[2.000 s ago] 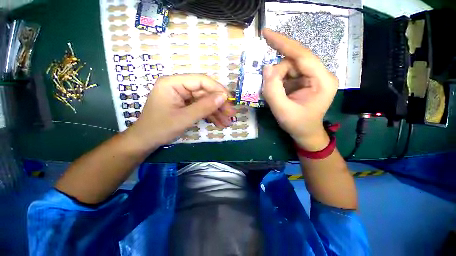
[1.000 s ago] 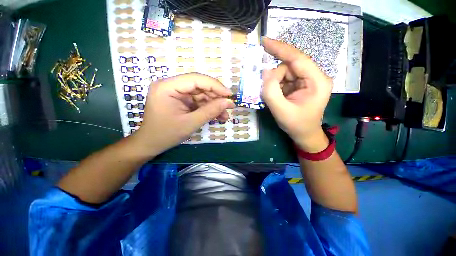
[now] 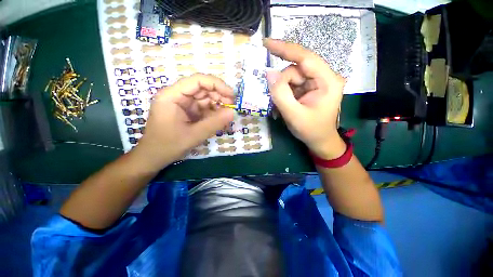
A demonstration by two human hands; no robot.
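Note:
A blue circuit board (image 3: 254, 96) with silver shields lies on the white component sheet (image 3: 202, 142) between my hands. My left hand (image 3: 186, 111) pinches a thin gold-coloured pin (image 3: 227, 106) at the board's left edge. My right hand (image 3: 309, 92) is at the board's right edge, thumb and a finger on its side, index finger stretched out above it. Whether the right fingers hold anything else cannot be seen. The sheet has rows of tan dumbbell-shaped spots and dark pieces.
A second blue board (image 3: 153, 28) lies beside the black fan (image 3: 221, 12). A white box (image 3: 369, 54) holds small grey parts. Loose gold pins (image 3: 69, 96) and a clear bag (image 3: 19, 65) lie left. The black soldering station (image 3: 390, 76) and sponge (image 3: 458, 101) stand right.
The view has shifted, so things sit further left in it. The gold pin in my left fingers now shows more clearly. Both hands stay beside the board.

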